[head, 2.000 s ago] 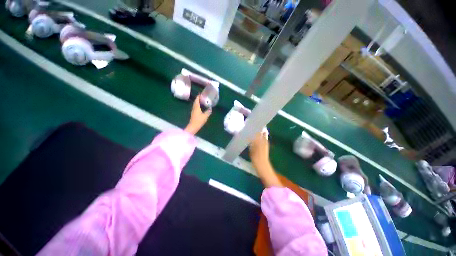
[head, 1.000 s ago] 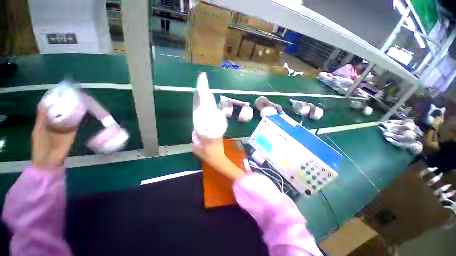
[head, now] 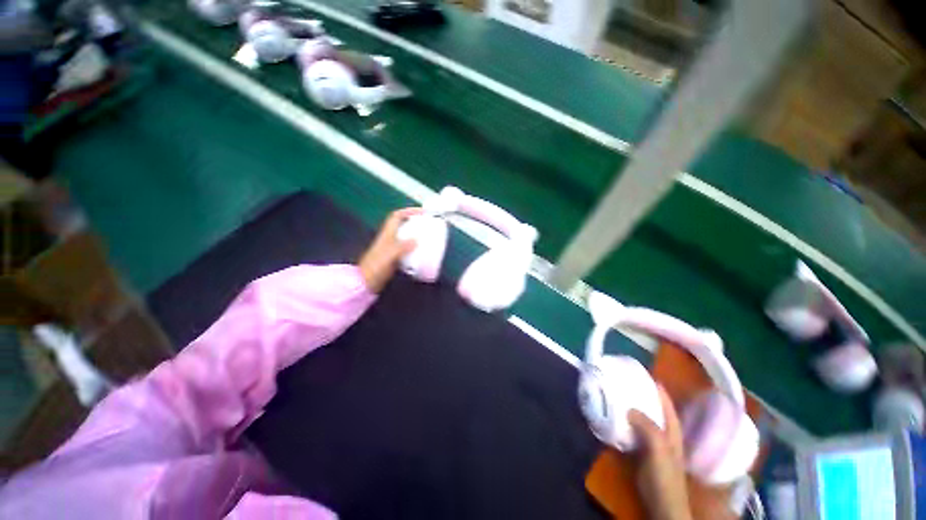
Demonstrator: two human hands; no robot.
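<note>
My left hand (head: 390,249) grips the left cup of one pink-and-white cat-ear headphone (head: 494,272), held at the far edge of the black mat (head: 406,406), headband up. My right hand (head: 662,469) holds a second cat-ear headphone (head: 621,399) by its left cup, fingers on the cup's inner side. This headphone is over the orange board (head: 682,372), which it partly hides. Both headphones have small white ears on the headband. The picture is somewhat blurred.
The green conveyor belt (head: 528,168) carries several headphones at far left and right. A pale upright post (head: 650,173) stands at the belt edge between the hands. The tester (head: 856,480) is at the lower right. A brown box (head: 86,289) is at left.
Both headphones have come back from the belt side to over the mat and orange board, with their cups hanging below the headbands. The view has swung left.
</note>
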